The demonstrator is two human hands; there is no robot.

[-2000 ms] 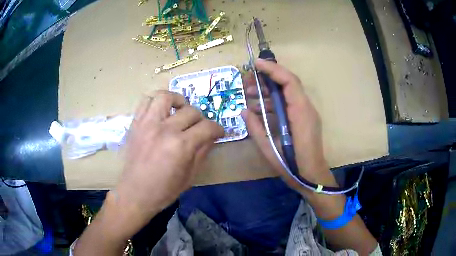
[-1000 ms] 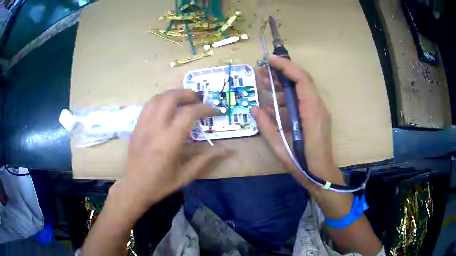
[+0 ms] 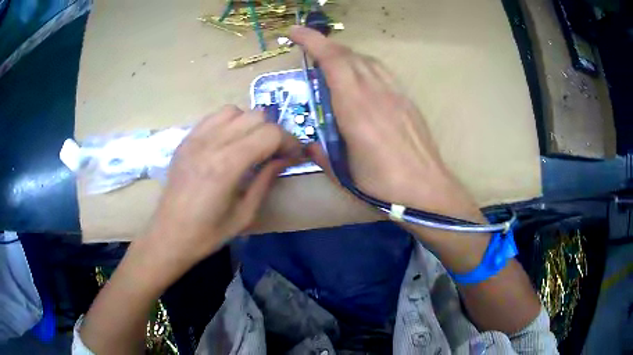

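Note:
The white socket housing [image 3: 264, 82] lies open on the cardboard mat with a circuit board [image 3: 299, 113] inside. A short pale lead shows over the board. My left hand [image 3: 223, 163] is at the housing's lower left, fingers bent together over its edge; what the fingertips pinch is hidden. My right hand [image 3: 375, 125] holds the dark soldering iron [image 3: 331, 137] and covers the housing's right side. The pale solder tube runs along the iron. The iron's tip is not clearly visible near the strips. A clear plastic bag [image 3: 128, 159] lies left of the housing.
Brass strips [image 3: 258, 58] and green wires lie above the housing on the tan mat [image 3: 451, 104]. A cardboard tray [image 3: 572, 114] with debris and a dark block is at right. Bins with gold strips [image 3: 563, 270] are beside the lap. A blue band is on my right wrist.
My right hand and the iron have moved left over the housing. My left hand's fingers have closed in at its lower edge. The housing and mat appear slightly higher and further left in view.

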